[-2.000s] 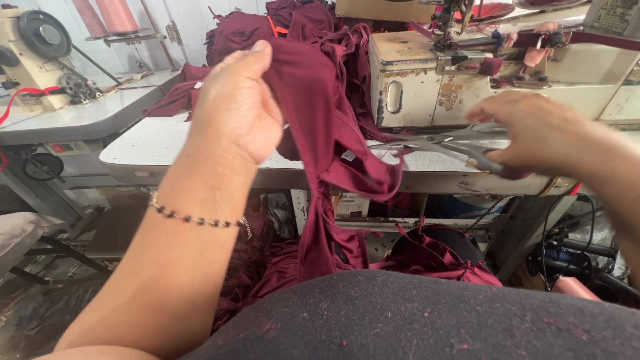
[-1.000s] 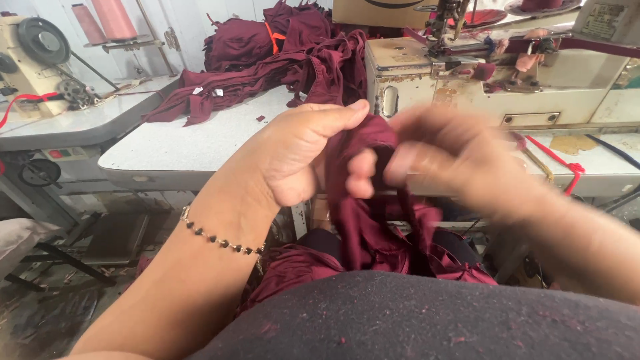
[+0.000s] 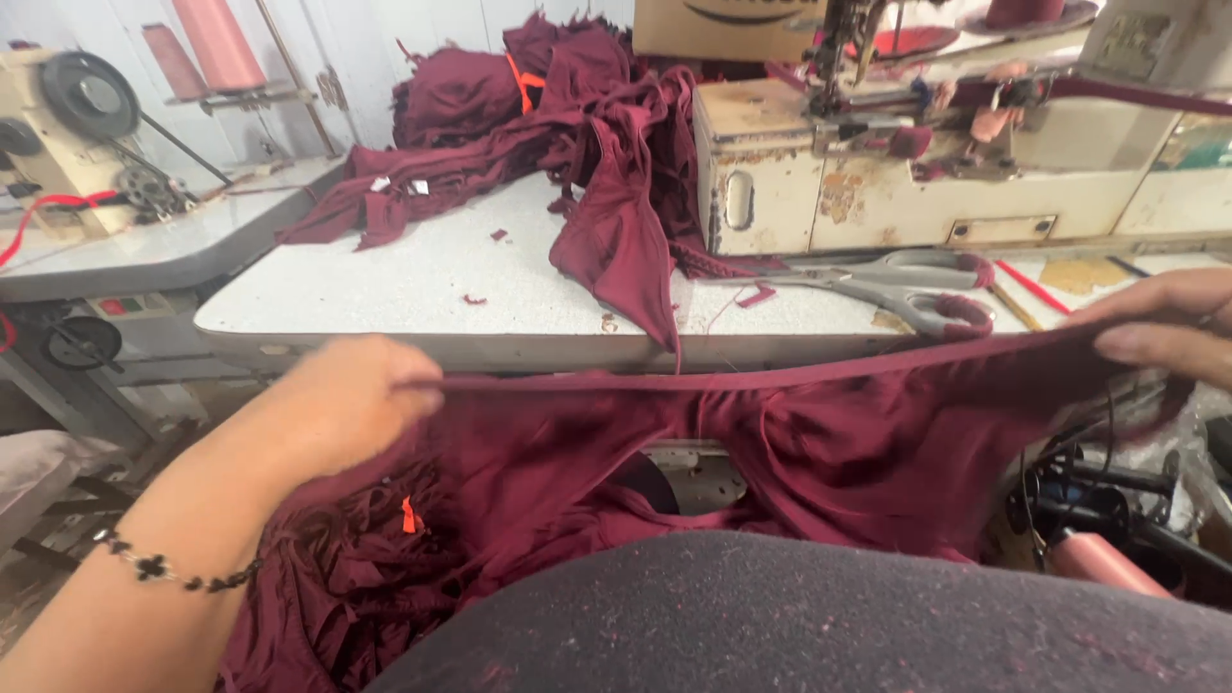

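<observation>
A maroon fabric garment (image 3: 847, 423) is stretched sideways above my lap, its long bound edge uppermost. My left hand (image 3: 356, 404), slightly blurred, pinches that edge at the left. At the right frame edge my right hand (image 3: 1174, 332) grips the other end between thumb and fingers. Beyond the garment, a pair of scissors (image 3: 866, 279) with maroon-wrapped handles lies on the white table, touched by neither hand. More maroon garments (image 3: 616, 221) are heaped on the table, one hanging down to its front edge. Another maroon pile (image 3: 356, 577) lies below my left hand.
A worn cream sewing machine (image 3: 866, 192) stands at the table's (image 3: 385, 289) right back. Another machine (image 3: 58, 144) is at far left beside pink thread cones (image 3: 217, 48). A cardboard box (image 3: 727, 29) stands behind. A pink cone (image 3: 1107, 563) is low on the right.
The scissors, by my right hand two seconds ago, now lie on the table. My hands, close together one second ago, have moved wide apart, spreading the garment between them.
</observation>
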